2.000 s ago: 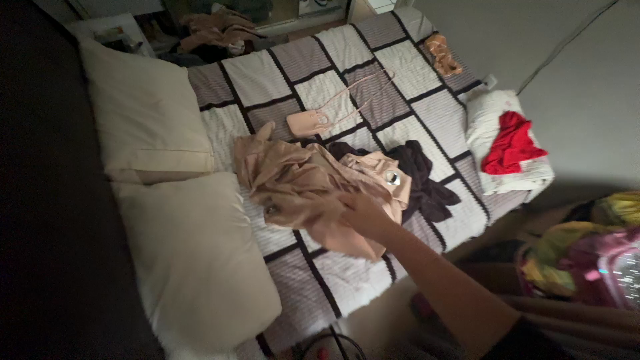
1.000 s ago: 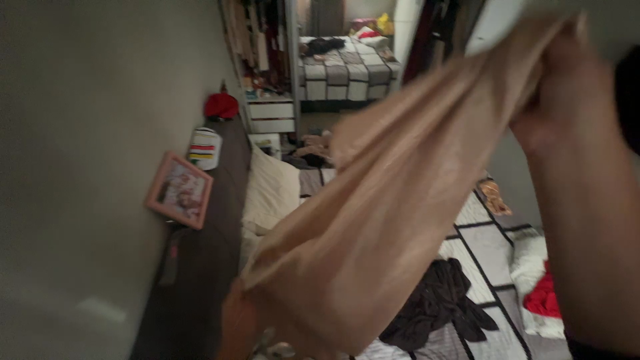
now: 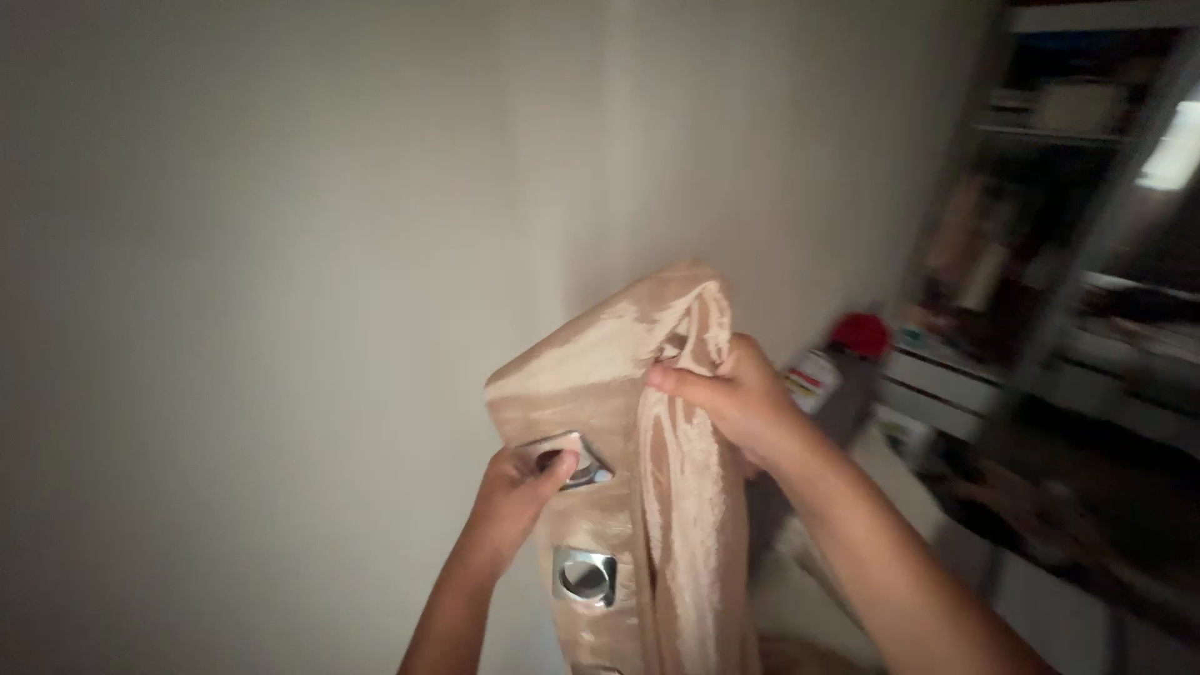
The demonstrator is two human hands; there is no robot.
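A beige satin-like curtain panel with square metal eyelets hangs in folds between my hands, near the wall. My left hand grips its edge at the upper eyelet, thumb over the ring. Below it shows another silver eyelet, and part of one more at the bottom edge of the view. My right hand holds the gathered top folds, thumb in front and the other fingers mostly hidden behind the fabric.
A plain wall fills the left and middle. Right of the curtain are a red cap, a white cap-like item, a pillow and white drawers. An open wardrobe stands at the far right.
The view has swung from the bed to the wall. The beige fabric, rumpled on the bed and then stretched between my hands, is now bunched, with its eyelets showing and my hands closer together.
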